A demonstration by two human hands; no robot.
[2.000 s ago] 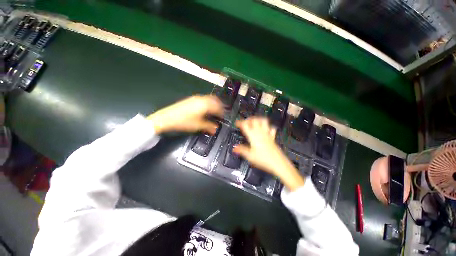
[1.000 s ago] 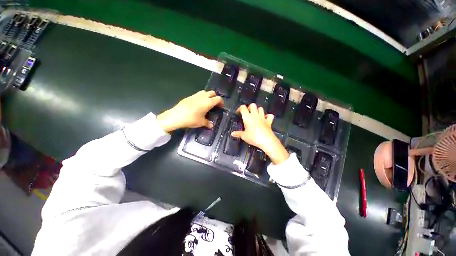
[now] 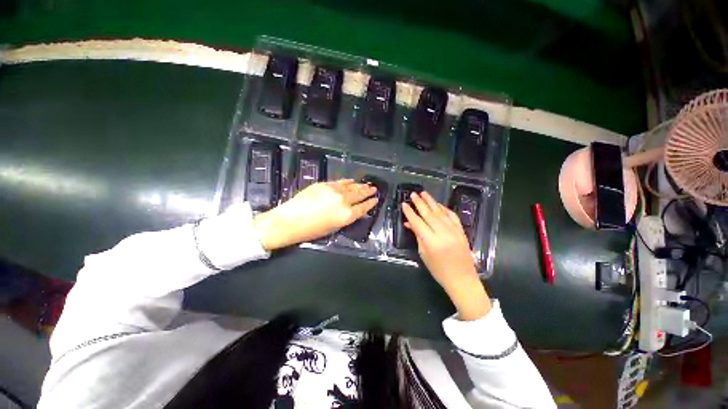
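Observation:
A clear plastic tray (image 3: 496, 120) holds two rows of black phones, face down, such as the one at the top left (image 3: 278, 86). My left hand (image 3: 323, 209) lies over the near row, its fingertips on a tilted phone (image 3: 361, 226) in the middle pocket. My right hand (image 3: 437, 232) is just to the right, its fingertips on the neighbouring phone (image 3: 407, 237). Both hands cover parts of these phones, and whether the fingers grip them cannot be told.
A red pen (image 3: 544, 244) lies right of the tray. Beyond it are a pink fan (image 3: 706, 148), a dark smartphone (image 3: 609, 185) on its base, a small black block (image 3: 611, 275) and a power strip (image 3: 652, 279) with cables. A green belt (image 3: 176, 20) runs behind.
The view has shifted, so the tray appears further left and higher. Both hands have moved right along the near row, from its left phones to its middle ones.

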